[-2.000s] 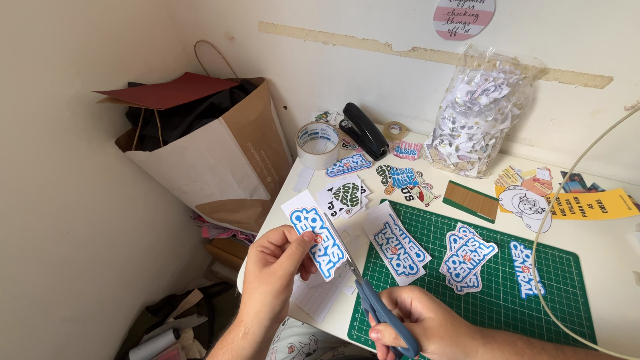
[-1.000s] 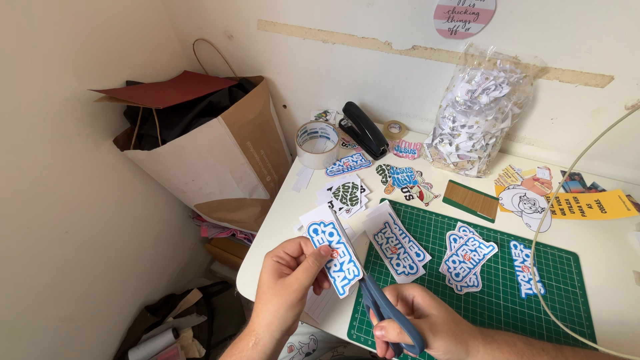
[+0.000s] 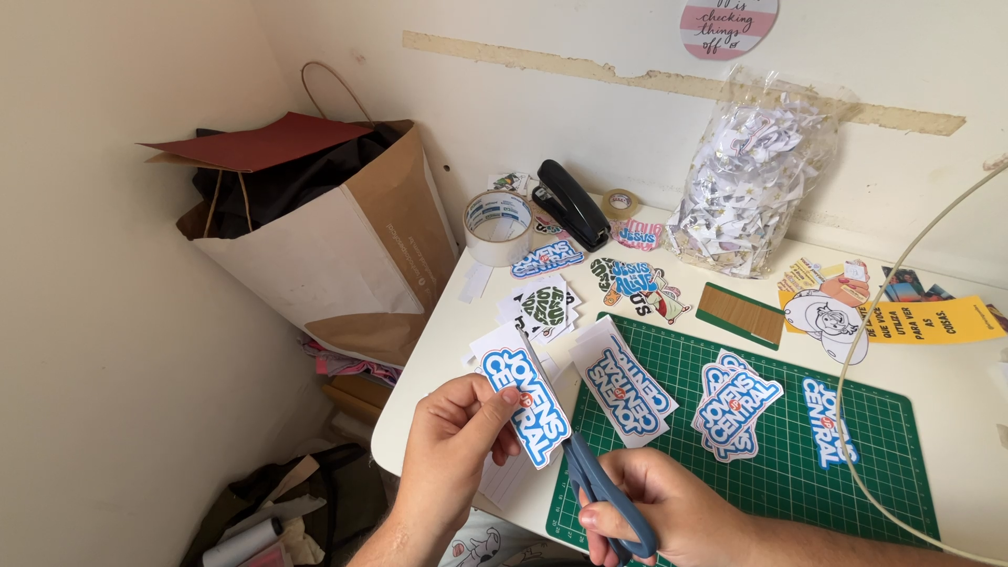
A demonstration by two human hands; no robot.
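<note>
Between its thumb and fingers, my left hand (image 3: 465,429) pinches a blue-and-white lettered sticker (image 3: 529,409), partly trimmed, with white paper still at its upper edge. My right hand (image 3: 657,504) grips the blue handles of a pair of scissors (image 3: 598,488), whose blades lie along the sticker's right edge. Just right of it, uncut lettered stickers (image 3: 622,386) lie overlapping across the left edge of a green cutting mat (image 3: 803,488). A pile of trimmed stickers (image 3: 736,405) rests on the mat, and a single sticker (image 3: 827,421) lies farther right.
Behind are a wide tape roll (image 3: 498,224), a black stapler (image 3: 571,205), a small tape roll (image 3: 620,204) and a plastic bag of paper scraps (image 3: 744,185). Other stickers (image 3: 543,305) lie near the desk's left side. A paper bag (image 3: 339,252) stands left; a pale cable (image 3: 846,370) arcs across the right.
The scissors have come from the sticker's upper right side to its lower right edge. The held sticker has turned slightly, and the white margin seen on its left earlier is gone.
</note>
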